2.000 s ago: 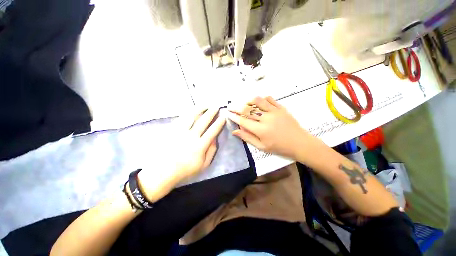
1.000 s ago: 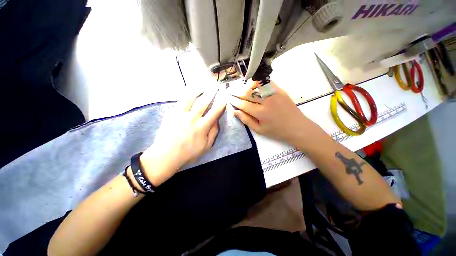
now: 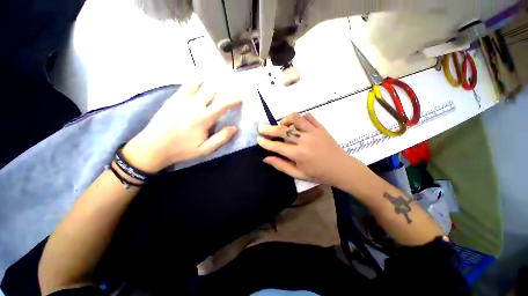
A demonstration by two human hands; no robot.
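Observation:
A pale grey-blue facing piece (image 3: 87,147) lies along the front of the table, with black fabric (image 3: 202,191) below it, hanging over the table edge toward my lap. My left hand (image 3: 185,124) lies flat on the grey piece, fingers spread, left of and below the presser foot (image 3: 249,59). My right hand (image 3: 304,147) rests its fingertips on the piece's right end, by a narrow black edge that runs up toward the foot. The needle tip is too small to make out. The cloth near the foot is washed out by glare.
Scissors with yellow and red loops (image 3: 393,104) lie right of the needle area. A second pair (image 3: 460,70) lies at the far right. Dark fabric (image 3: 29,75) is piled at the left. The machine head (image 3: 330,14) overhangs the back. A small pale block (image 3: 290,76) stands right of the foot.
My fingertips were together at the presser foot; now the hands are apart. My left hand has moved left, and my right hand is lower, nearer the table's front edge. The foot area is uncovered.

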